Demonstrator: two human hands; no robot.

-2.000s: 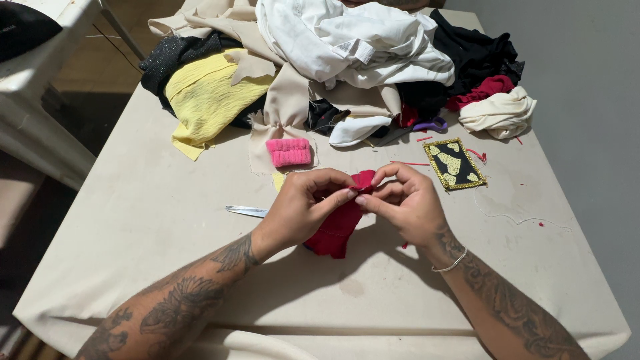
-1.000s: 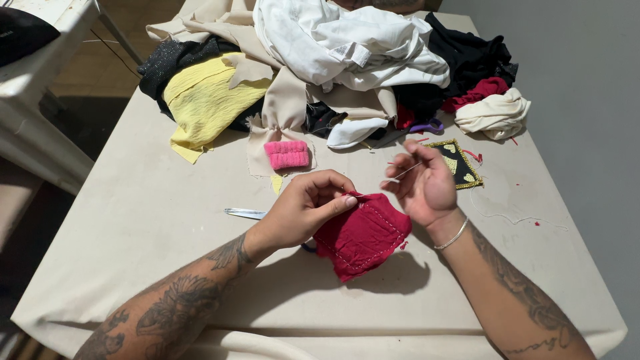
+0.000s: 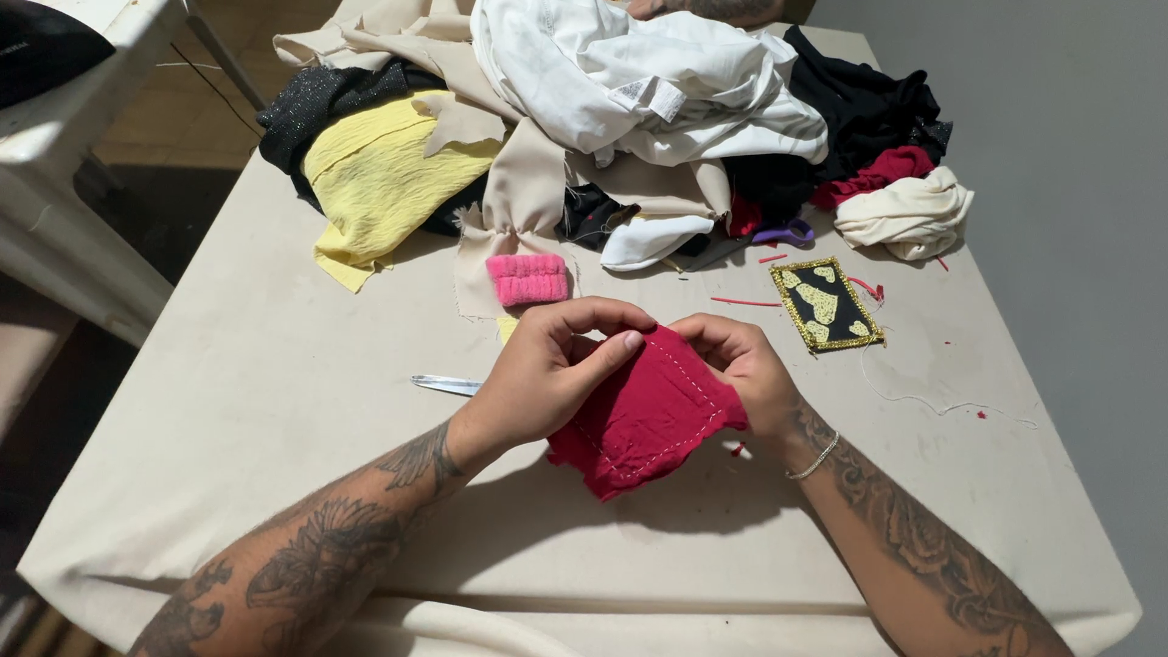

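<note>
A red fabric piece point(image 3: 652, 411) with a line of white running stitches near its edges is held up above the table. My left hand point(image 3: 566, 365) pinches its upper edge between thumb and fingers. My right hand point(image 3: 744, 370) is behind the cloth's upper right edge, its fingertips partly hidden, with the cloth against them. No needle can be made out. Metal blades, apparently of scissors point(image 3: 444, 385), lie beside my left hand, partly covered by it. Beyond my hands sits a pink terry band point(image 3: 529, 279). Right of them lies a black patch with gold trim point(image 3: 824, 306).
A heap of white point(image 3: 639, 82), yellow point(image 3: 392, 173), beige and black cloth fills the table's far side. Purple scissor handles point(image 3: 785, 233) and a cream cloth bundle point(image 3: 908, 214) lie at its right. White thread point(image 3: 944, 406) trails on the table. Another person's arm point(image 3: 721, 9) shows at the far edge.
My right hand, raised off the cloth with thread a second ago, has come back to its upper right edge. My left hand still holds the red fabric, which was bunched up two seconds ago.
</note>
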